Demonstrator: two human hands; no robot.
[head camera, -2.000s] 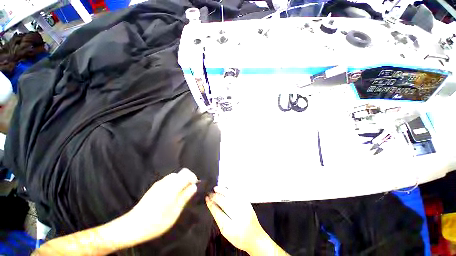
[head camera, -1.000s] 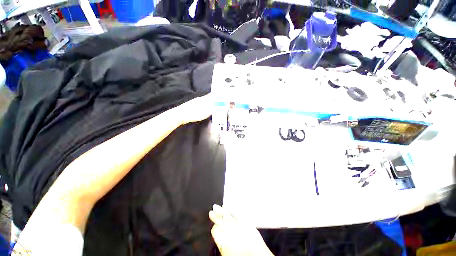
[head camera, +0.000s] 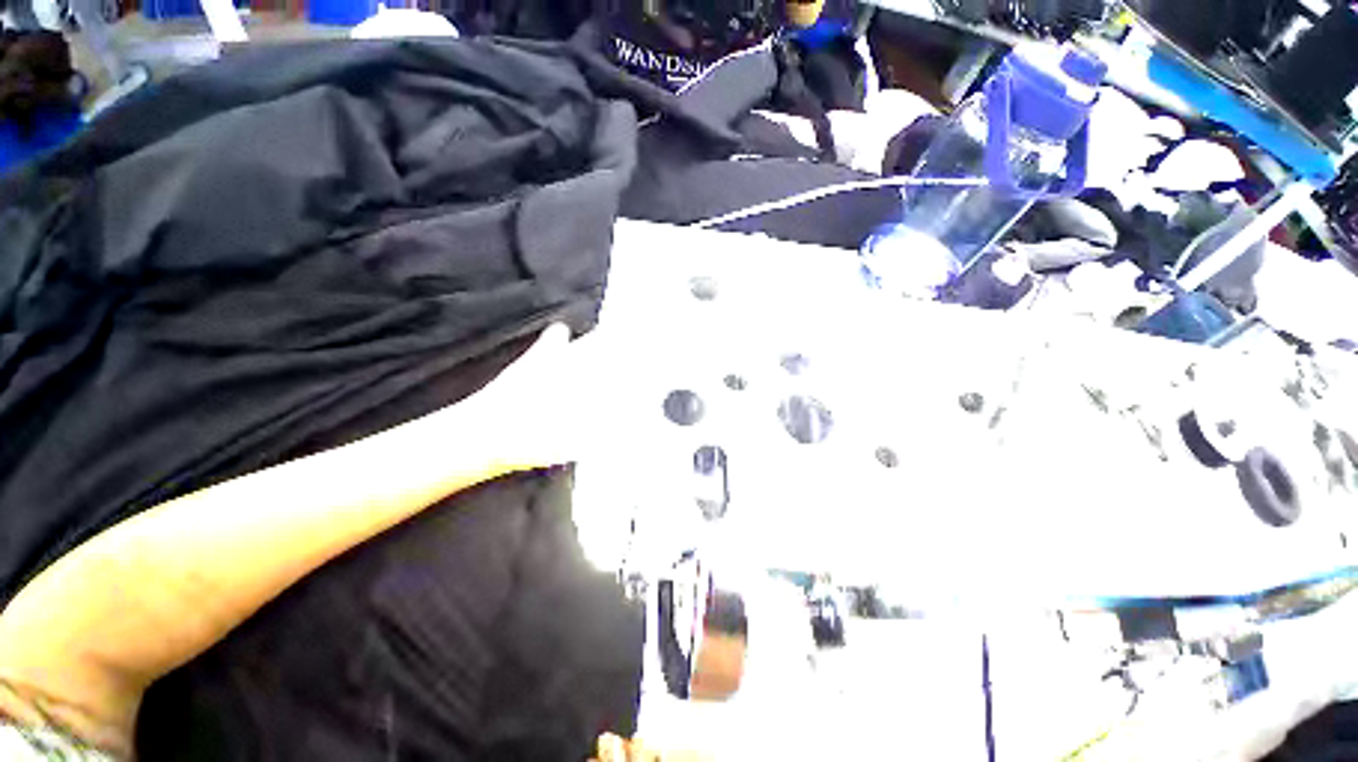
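Note:
A large black garment (head camera: 298, 164) lies heaped left of the white sewing machine head (head camera: 894, 521) and reaches down to its lit needle end. My left forearm crosses the garment, and my left hand (head camera: 539, 399) is at the left end of the head. It is washed out by glare and its fingers are not distinguishable, so its grip cannot be seen. Only the fingertips of my right hand (head camera: 623, 749) show at the bottom edge, beside the black cloth; the rest is cut off.
A clear bottle with a blue-purple lid (head camera: 1043, 112) stands behind the head, with a pale thread near it. Dark and pale cloths lie behind. Small items (head camera: 1191, 655) lie right of the bed. Dark round plugs (head camera: 806, 418) dot the head's top.
My left hand has gone from the front garment edge to the head's left end. My right hand has mostly left the picture at the bottom. The view has shifted, showing the head's top larger.

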